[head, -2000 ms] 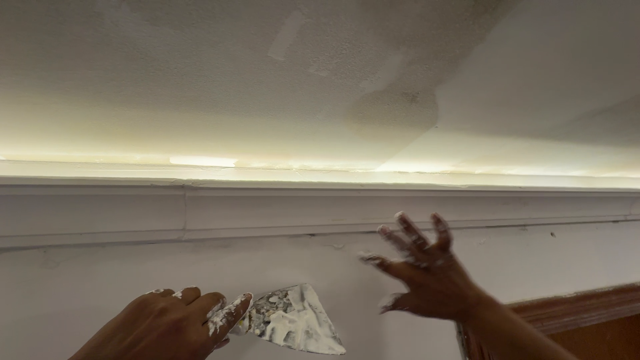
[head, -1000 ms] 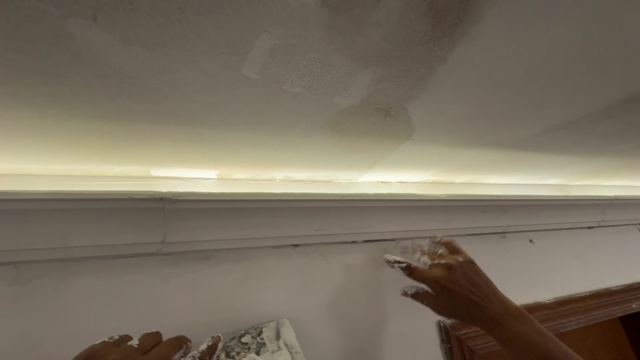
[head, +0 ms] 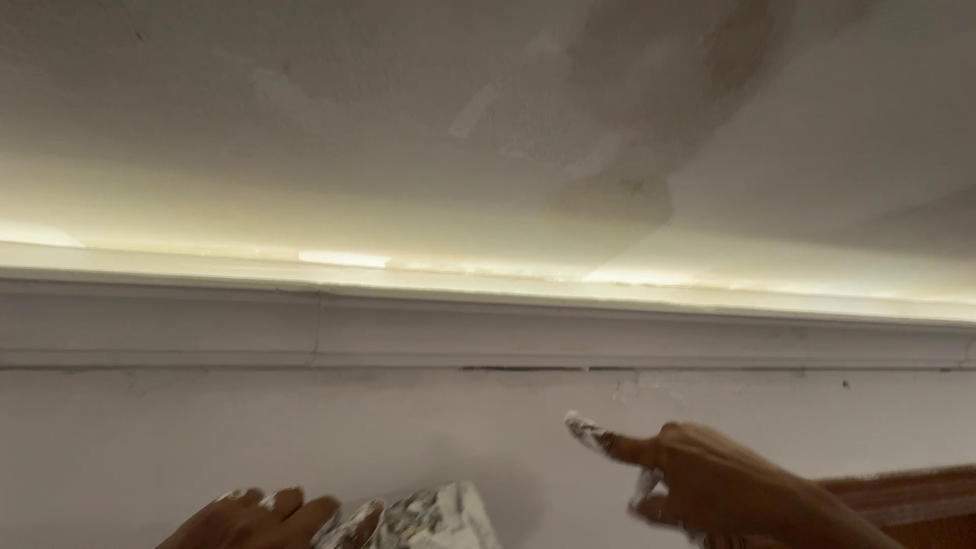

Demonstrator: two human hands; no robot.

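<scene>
My left hand (head: 267,522) is at the bottom edge, closed on a putty knife whose blade (head: 438,518) carries white filler; its handle is hidden. White paste coats several of its fingers. Right of it, my right hand (head: 686,473) holds nothing and points its index finger up and left, with white filler on the tip. That fingertip is below the white cornice (head: 534,332), off the wall seam. A dark gap (head: 526,369) runs along part of the joint between cornice and wall (head: 267,427).
Light glows along the top of the cornice under the ceiling (head: 381,99), which has darker stained patches. A brown wooden frame (head: 907,492) stands out at the lower right. A small dark hole (head: 845,384) marks the wall.
My right hand, spread two seconds ago and near the cornice joint one second ago, is now lower with its index finger extended. The putty knife stays in my left hand.
</scene>
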